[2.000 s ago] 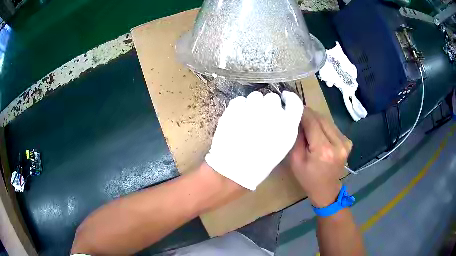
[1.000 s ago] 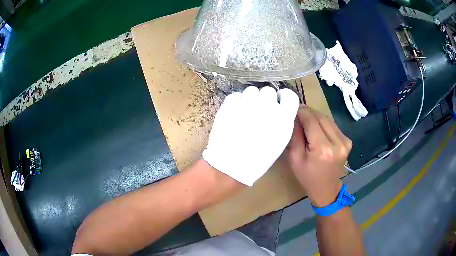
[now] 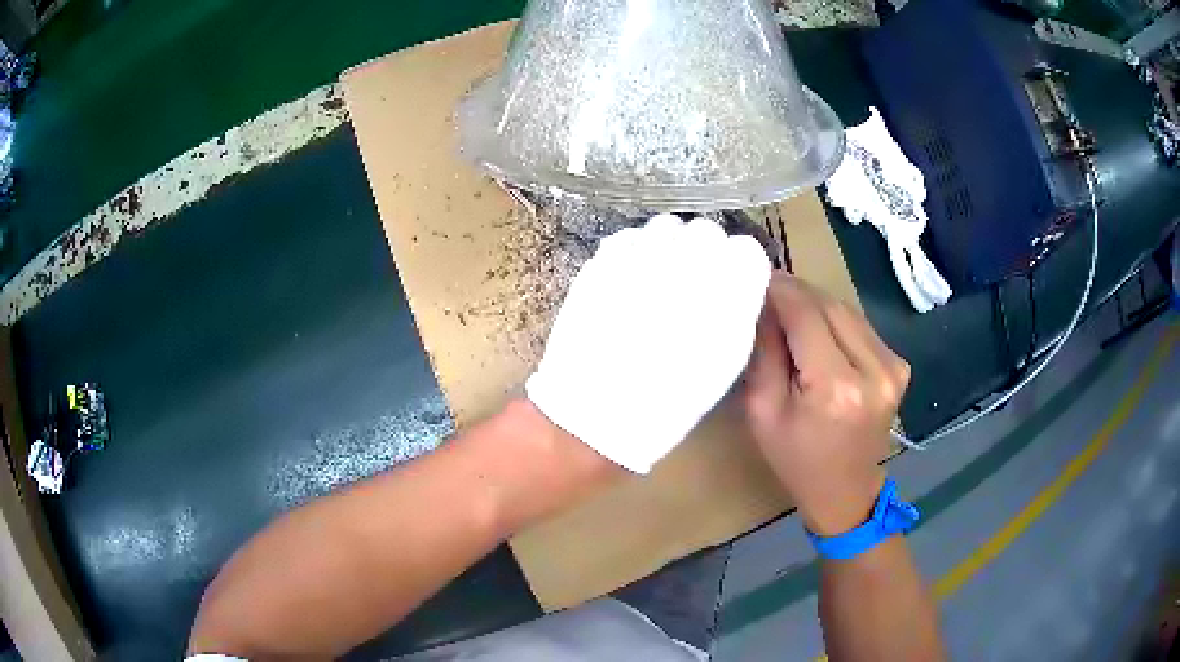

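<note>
My left hand (image 3: 654,339), in a white glove, is seen from the back just below the rim of the clear speckled fume hood (image 3: 654,117). Its fingers are curled and what they hold is hidden. My bare right hand (image 3: 828,388), with a blue wrist strap (image 3: 867,524), is right beside it, fingertips bent in behind the glove. Whether it grips anything cannot be seen. Both hands are over the brown cardboard mat (image 3: 608,550).
Dark debris (image 3: 518,278) lies on the cardboard left of my glove. A soiled white glove (image 3: 886,194) lies by the dark blue box (image 3: 964,142) at right. A circuit board (image 3: 87,416) lies at far left. A pale cable (image 3: 1081,310) curves down the right side.
My gloved left hand has shifted slightly and rolled, so the gap by its thumb and the thin tip seen there earlier are hidden. My right hand has hardly moved.
</note>
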